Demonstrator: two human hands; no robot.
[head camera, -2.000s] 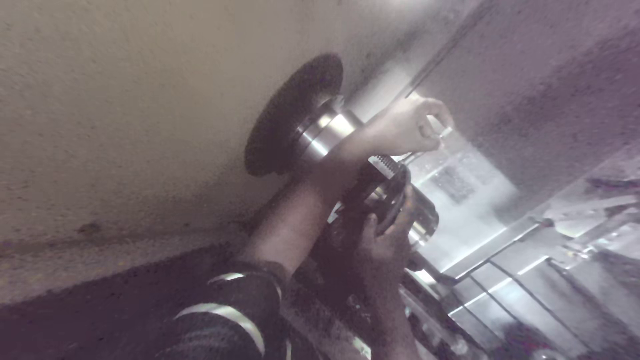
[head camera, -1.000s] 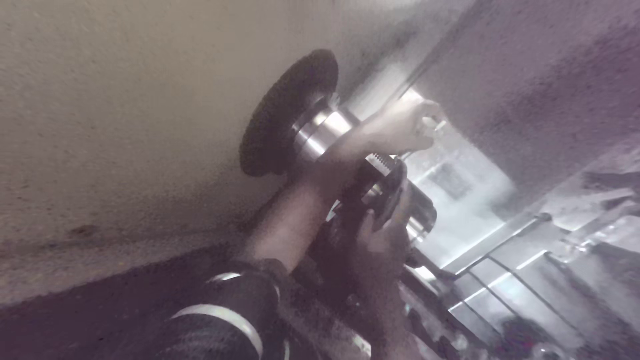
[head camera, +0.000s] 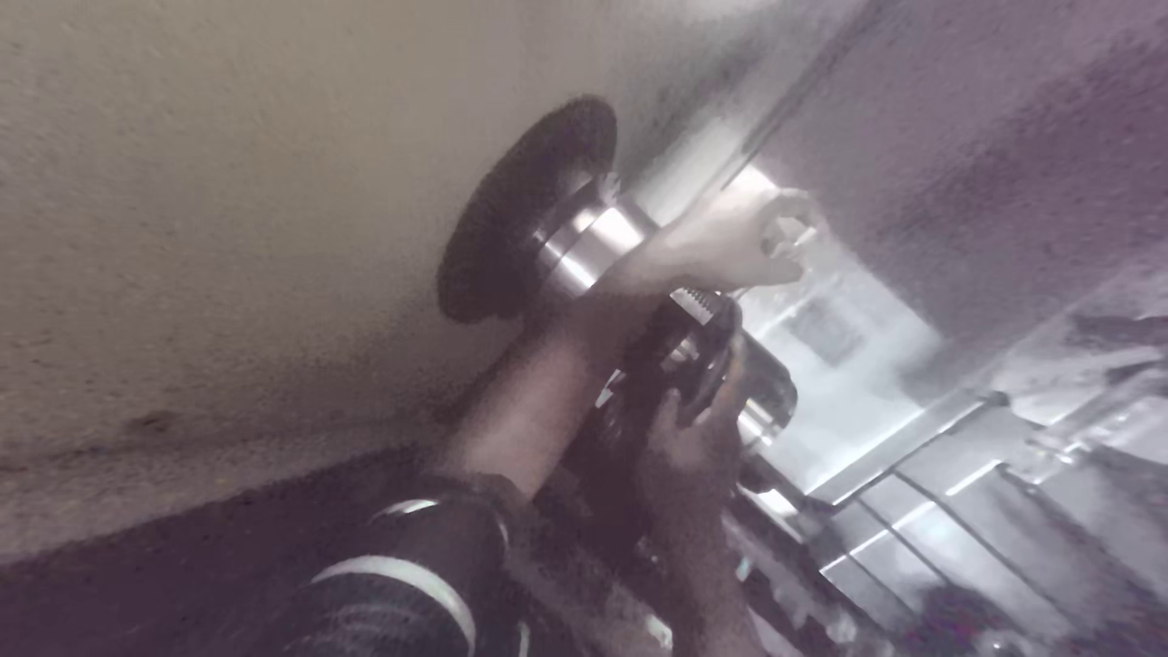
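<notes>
A dark, round, bristly disc (head camera: 529, 219) stands against the pale surface, joined to a shiny metal cylinder (head camera: 598, 242). My left hand (head camera: 748, 237), at the end of an arm in a dark sleeve with pale stripes, reaches across just right of that cylinder. Its fingers curl around a small pale area, and whether they grip something is unclear. Below it, my right hand (head camera: 693, 443) has its fingers round the edge of a black curved part (head camera: 721, 356) of the machine. A toothed metal piece (head camera: 695, 304) shows between the hands. Blur and shadow hide the machine's lower parts.
A broad, speckled beige surface (head camera: 201, 210) fills the left side. On the right are a metal railing or rack (head camera: 912, 456) and a bright panel (head camera: 830, 328). A dark band (head camera: 210, 547) runs along the lower left.
</notes>
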